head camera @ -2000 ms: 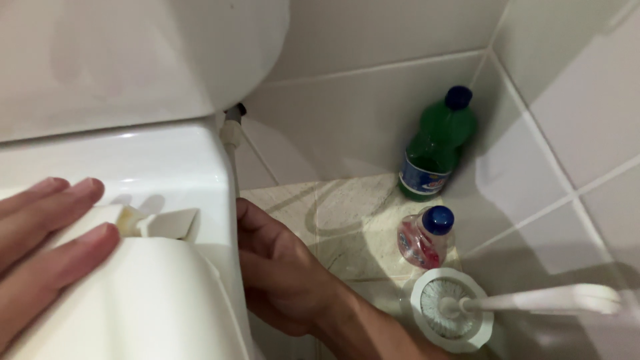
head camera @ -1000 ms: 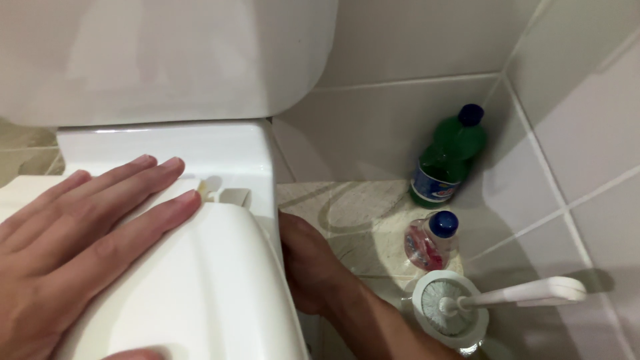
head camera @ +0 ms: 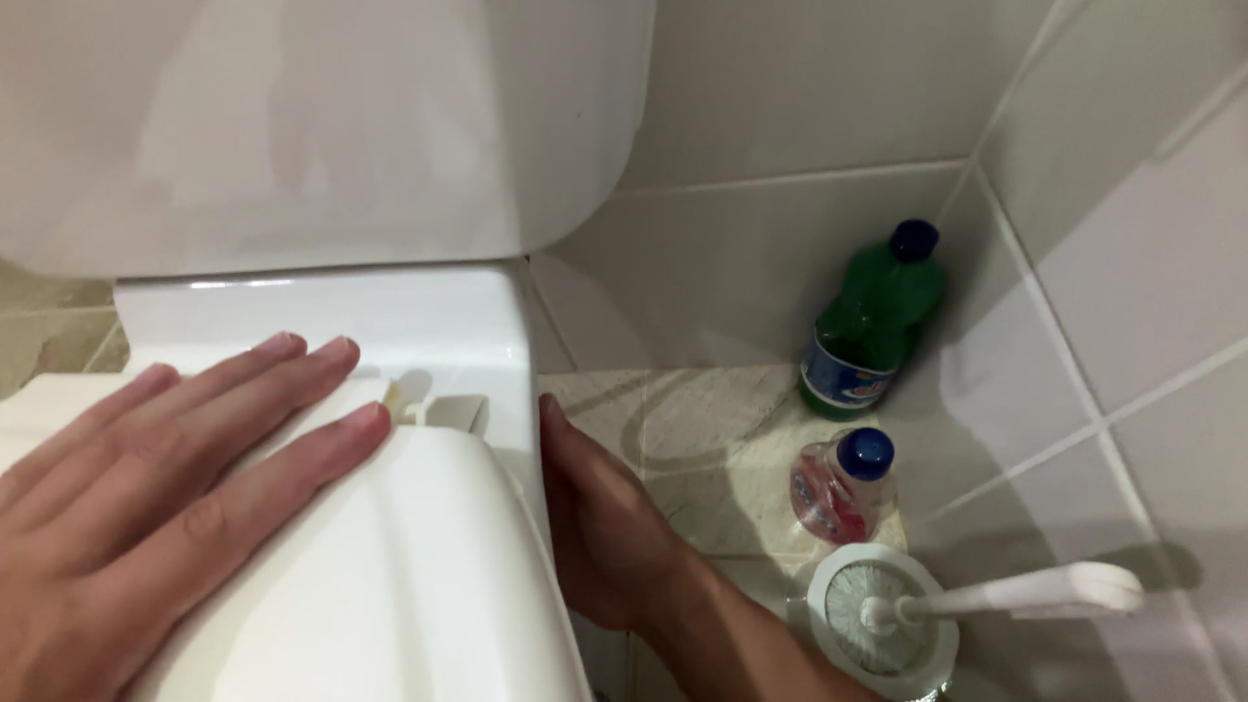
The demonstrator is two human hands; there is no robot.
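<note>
My left hand lies flat on the closed white toilet lid, its fingers near the seat hinge at the back edge. Low on the right side of the ceramic toilet bowl is my right hand, thumb up. Its other fingers are hidden behind or under the bowl, so whether they grip anything does not show. Above both hands stands the white cistern.
On the tiled floor right of my right hand stand a green bottle with a dark blue cap, a clear bottle with a blue cap, and a toilet brush in its white holder. Tiled walls meet behind them.
My left hand lies farther over the lid than two seconds ago, when only its fingers showed. The view has shifted. My right hand stays beside the bowl.
</note>
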